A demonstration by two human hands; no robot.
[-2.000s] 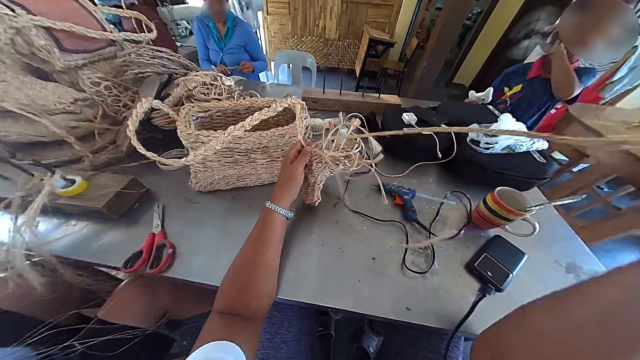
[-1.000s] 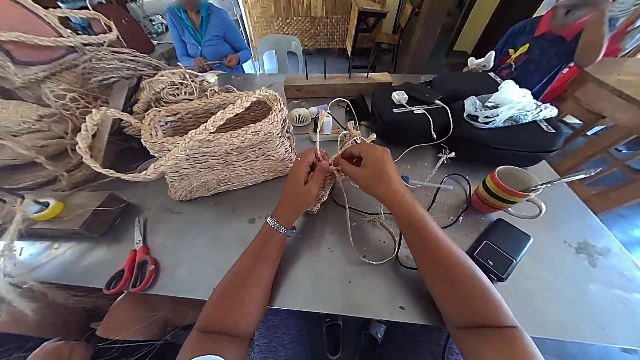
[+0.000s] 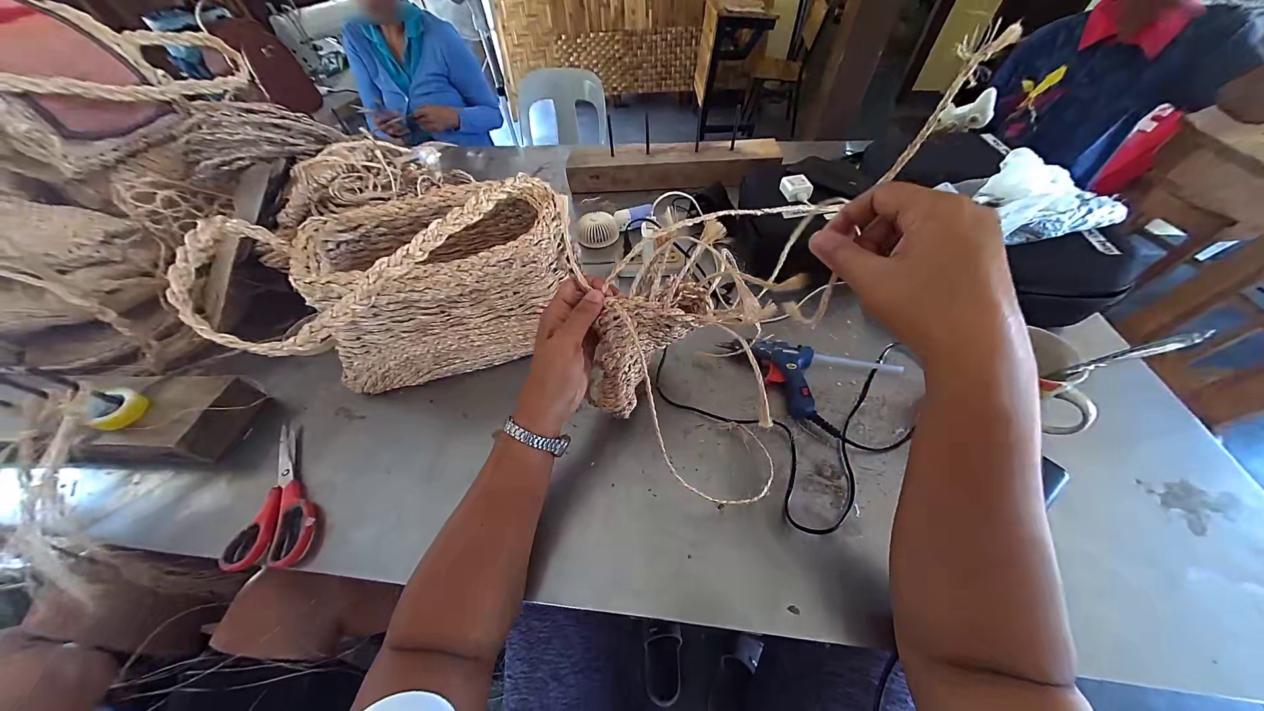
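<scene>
Between its thumb and fingers my left hand (image 3: pixel 570 341) grips a small woven fiber piece (image 3: pixel 632 355), which has loose cord ends fanning out on its right. My right hand (image 3: pixel 913 247), raised to the right, pinches a twisted fiber cord (image 3: pixel 760 211) that runs taut toward the small piece; a frayed end sticks up beyond the fingers. A thin cord loop (image 3: pixel 711 497) hangs down to the table. Left of my left hand stands a woven fiber bag (image 3: pixel 444 306) with a braided handle (image 3: pixel 395 259).
Red-handled scissors (image 3: pixel 278 518) lie near the front edge. A blue glue gun (image 3: pixel 790 375) with a black cable lies beyond the loop. A mug (image 3: pixel 1066 395) stands at right, black cases (image 3: pixel 1057 272) behind. A wooden block (image 3: pixel 681 164) with upright pins sits at the back. Two people are across the table.
My right hand, out of sight two seconds ago and beside my left hand one second ago, has moved up and right with the cord. My left hand still holds the small piece.
</scene>
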